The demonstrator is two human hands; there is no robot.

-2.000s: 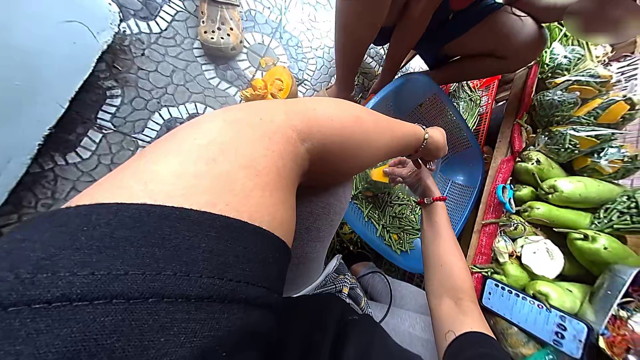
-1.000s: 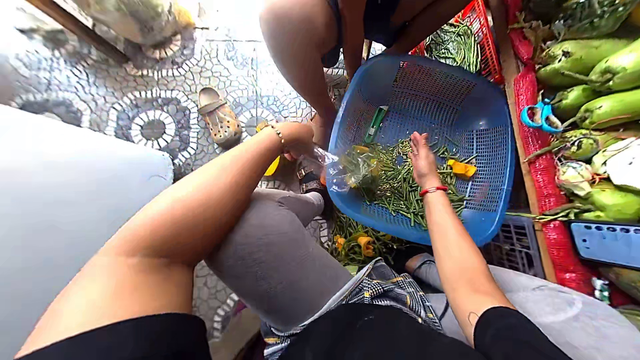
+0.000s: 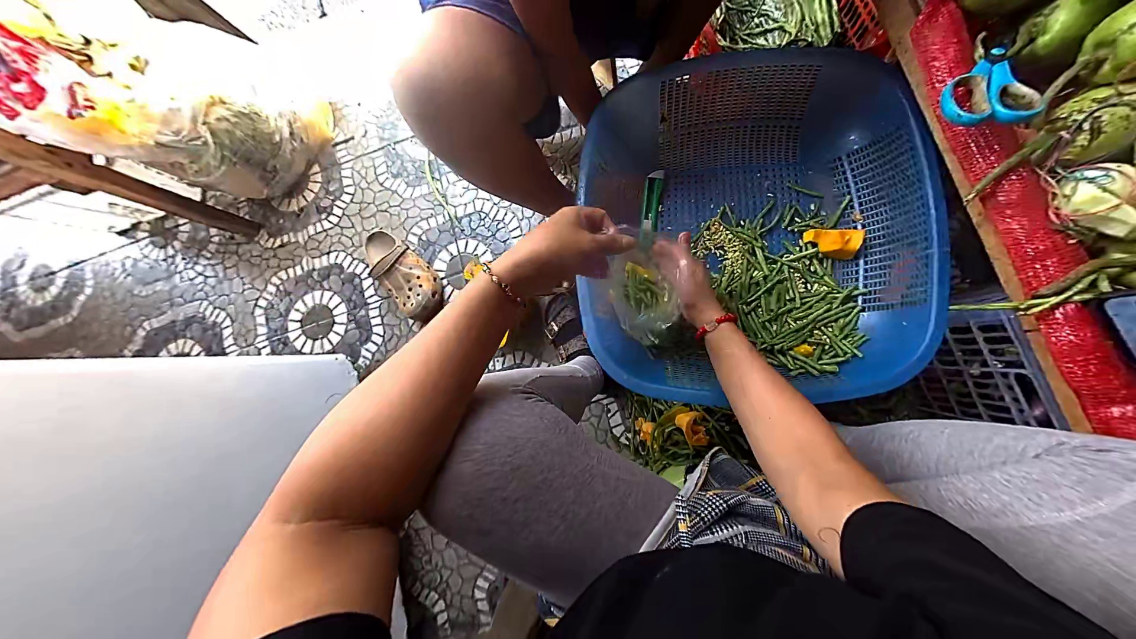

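Note:
A blue plastic basket (image 3: pixel 763 382) holds cut green beans (image 3: pixel 781 306), orange squash pieces (image 3: pixel 834 242) and a green-handled knife (image 3: pixel 652 202). Over its left side, my left hand (image 3: pixel 577 244) pinches the top of a clear plastic bag (image 3: pixel 646 306) with green beans and a bit of orange inside. My right hand (image 3: pixel 688 280) is at the bag's right side, blurred, its fingers raised against the plastic; whether it grips the bag is unclear.
Another person (image 3: pixel 479 98) squats beyond the basket. Blue-handled scissors (image 3: pixel 991 89) lie by green vegetables at the right, beside red netting (image 3: pixel 1047 240). A crate (image 3: pixel 985 377) stands below. A clog (image 3: pixel 404 275) is on the mosaic floor, with a white surface (image 3: pixel 160 479) at the left.
My right hand has moved left from above the beans to the side of the bag. The bag is now upright over the basket's left part, where one second ago it was tilted toward the beans.

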